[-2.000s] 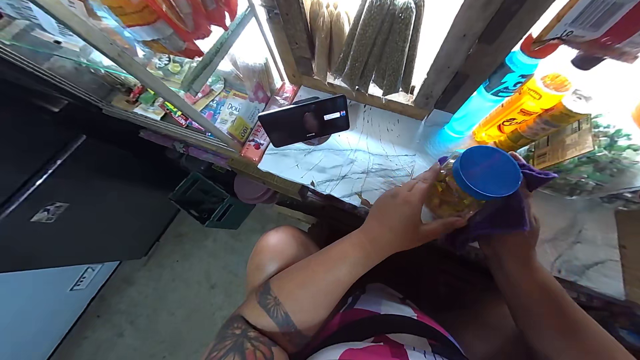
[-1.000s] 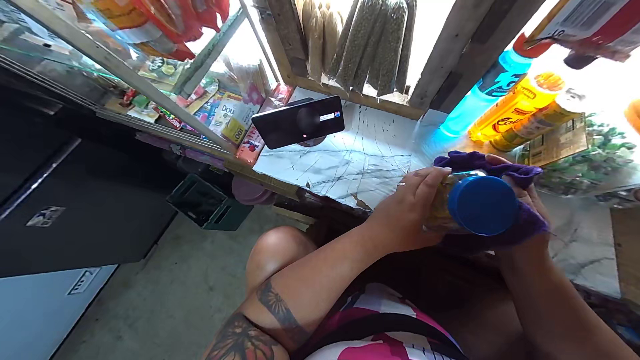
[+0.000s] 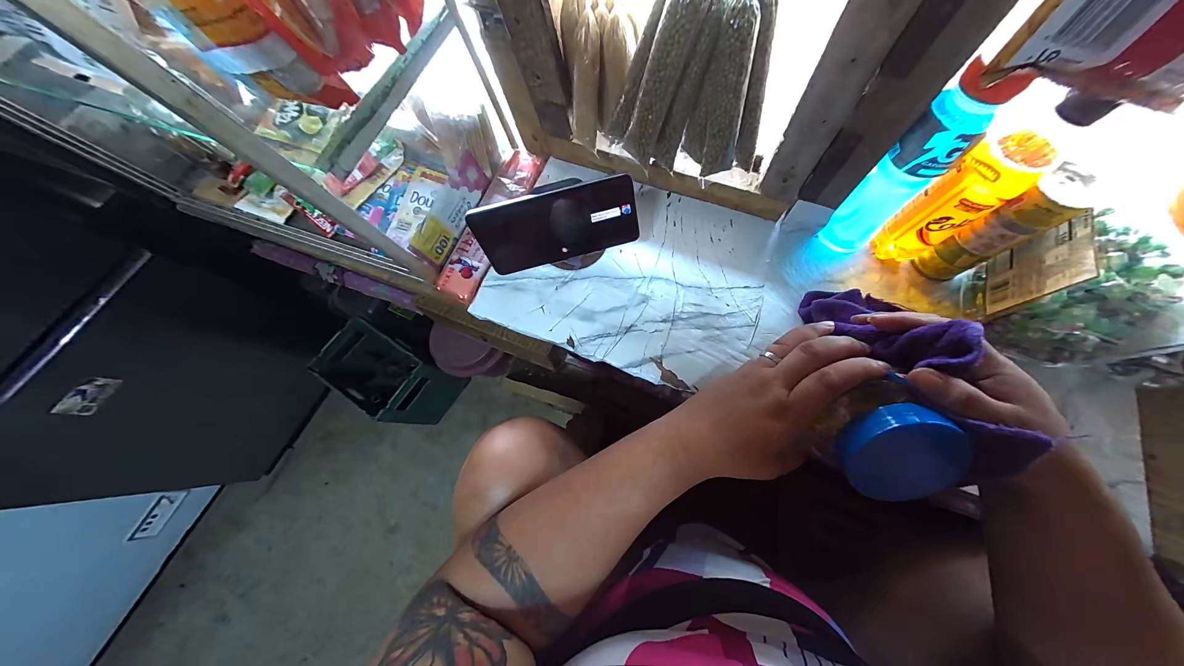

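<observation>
A clear plastic jar with a blue lid [image 3: 905, 451] lies tilted over my lap, its lid toward me. My left hand [image 3: 782, 402] grips the jar's body from the left, a ring on one finger. On the other side my right hand [image 3: 994, 388] presses a purple cloth [image 3: 911, 340] against the jar, and the cloth hangs out past the lid. Most of the jar's body and its contents are hidden by my fingers and the cloth.
A smartphone [image 3: 555, 225] leans on a stand on the marble-patterned counter [image 3: 638, 310]. Drink bottles [image 3: 967, 199] stand at the back right. Snack packets [image 3: 430, 213] lie at the left behind a wooden frame. A green crate [image 3: 425, 396] is on the floor below.
The jar has tipped so that its lid points more toward me and sits lower. The purple cloth, mostly below and beside the jar two seconds ago, now also covers its far side.
</observation>
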